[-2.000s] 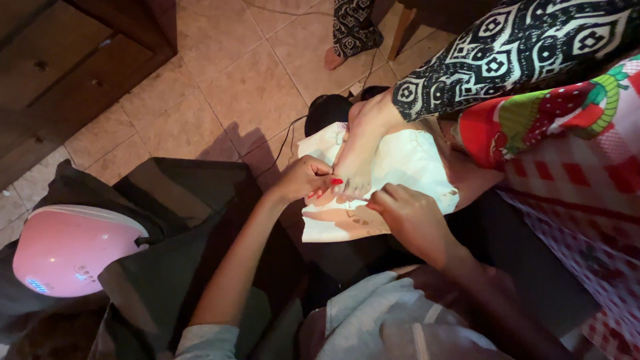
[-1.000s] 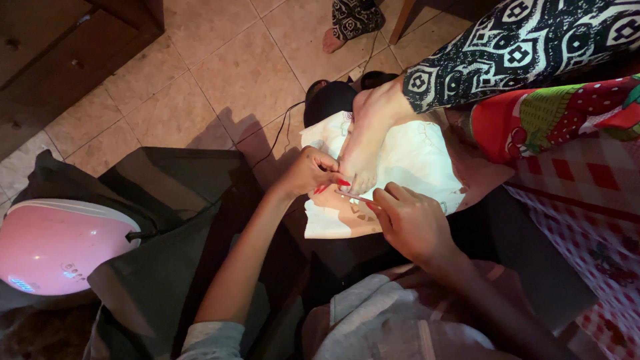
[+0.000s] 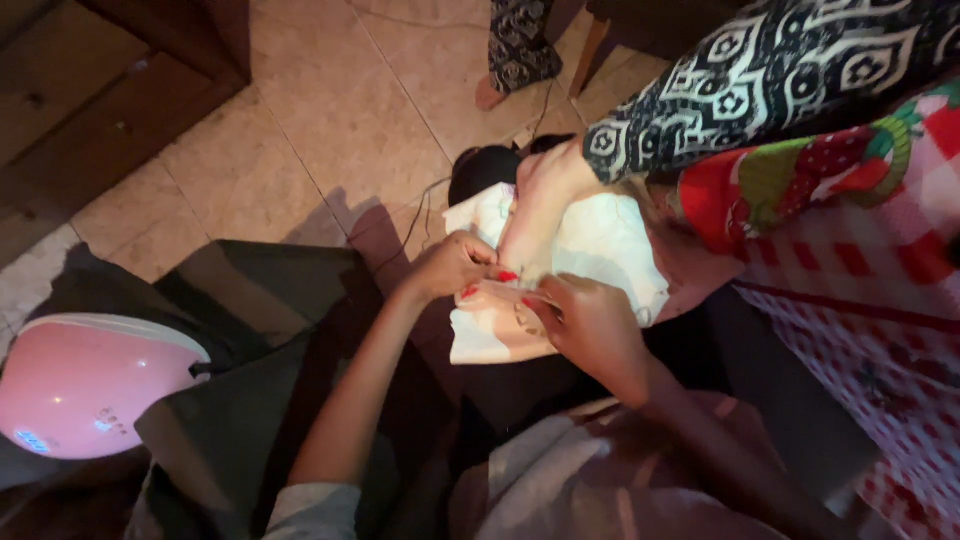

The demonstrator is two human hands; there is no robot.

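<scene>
Another person's bare foot (image 3: 538,217) rests on a white cloth (image 3: 607,236), its toes toward me. My left hand (image 3: 457,266) is at the toes on the left side, its fingers bent against them. My right hand (image 3: 592,311) is just right of the toes and pinches a thin, pale stick-like tool (image 3: 525,288), whose tip lies by the toes between my hands. The kind of tool is too blurred to tell. Red nail polish shows near my left fingertips. Small brownish marks lie on the cloth below the toes.
At the left, a pink dome-shaped device (image 3: 97,386) sits on dark fabric (image 3: 247,300). A wooden drawer cabinet (image 3: 112,97) stands at the upper left. A thin dark cable (image 3: 425,206) runs over the tiled floor. A red checkered cloth (image 3: 847,262) hangs at the right.
Two seconds ago my right hand was farther from the toes; it has since come closer to my left hand. The thin tool now lies nearly level between them.
</scene>
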